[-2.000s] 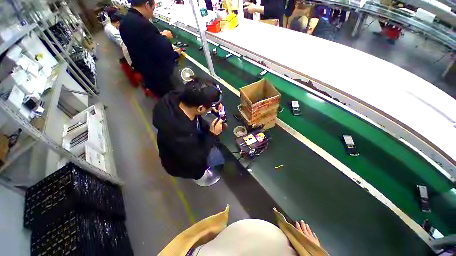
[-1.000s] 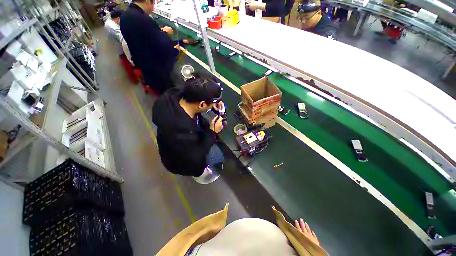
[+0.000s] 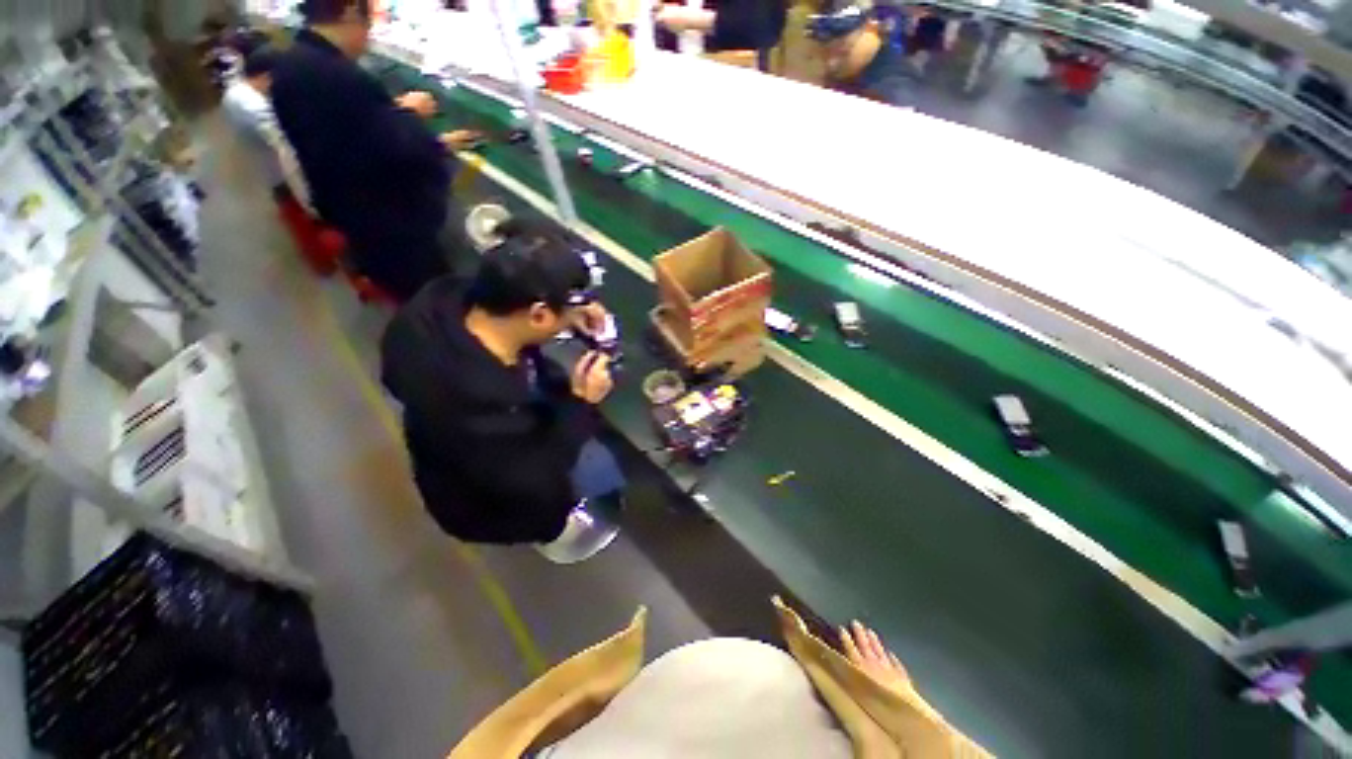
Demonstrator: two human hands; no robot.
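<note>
My right hand [image 3: 875, 654] shows at the bottom, just right of my tan jacket, partly covered by it. Its fingers lie on or just over the edge of the dark green bench [image 3: 919, 549]; nothing shows in it. My left hand is out of the picture. Flat dark device units with pale faces lie spaced along the green conveyor belt [image 3: 949, 378], one device unit [image 3: 1019, 424] near its middle and another device unit [image 3: 1235, 558] further right. An open brown carton [image 3: 715, 297] stands on the bench beside a dark cluster of parts [image 3: 701, 421].
A seated person in black [image 3: 475, 400] holds a small device at the bench. Another person in dark clothes [image 3: 356, 141] stands farther up the line. Black stacked trays [image 3: 171, 653] and metal racks line the left. A white raised shelf [image 3: 949, 193] runs behind the belt. A post rises near the carton.
The view has turned slightly, so the bench, people and carton sit further left. Compared with the carton, the device units on the belt have shifted slightly. My right hand stays at the bench edge.
</note>
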